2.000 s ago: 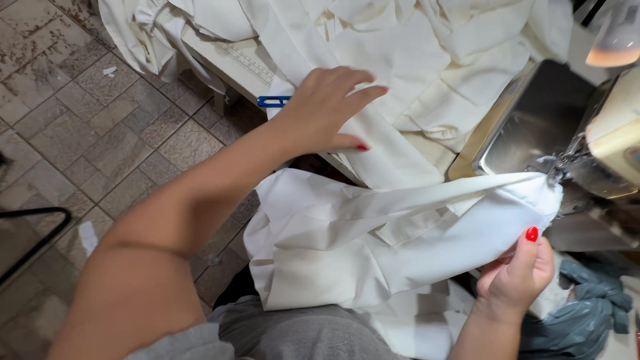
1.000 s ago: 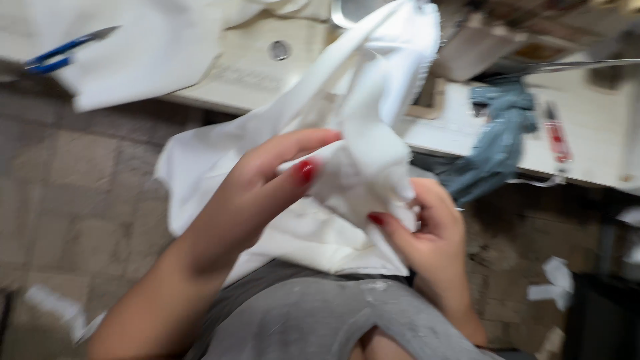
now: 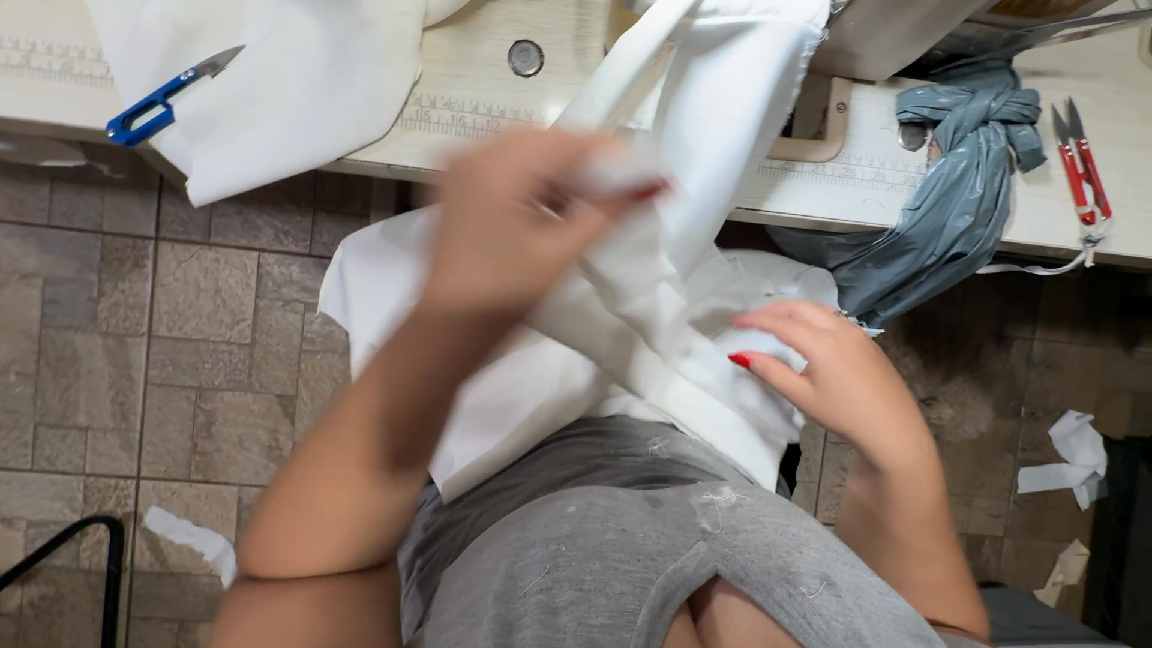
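Note:
White fabric (image 3: pixel 720 117) runs from the machine area at the top down over the table edge and across my lap. My left hand (image 3: pixel 540 211) is raised above it, blurred by motion, its fingers drawn together; whether it pinches anything is unclear. Lower right, my right hand (image 3: pixel 810 369) rests at the cloth's right side, thumb and fingers apart. Blue-handled thread snips (image 3: pixel 166 101) lie on another white fabric piece (image 3: pixel 297 81) at the left of the table. Red-handled thread snips (image 3: pixel 1083 171) lie on the table at the far right.
The white sewing table (image 3: pixel 468 117) has a printed ruler along its front edge. A knotted grey plastic bag (image 3: pixel 963 189) hangs over that edge. White scraps (image 3: pixel 1071 459) lie on the tiled floor at right, another scrap (image 3: pixel 191 540) at left. A black curved bar (image 3: pixel 112 576) stands lower left.
Both hands were at the bunched cloth a second ago; the left has since lifted up and away from my body, and the right has opened. The view has swung considerably since the first frame.

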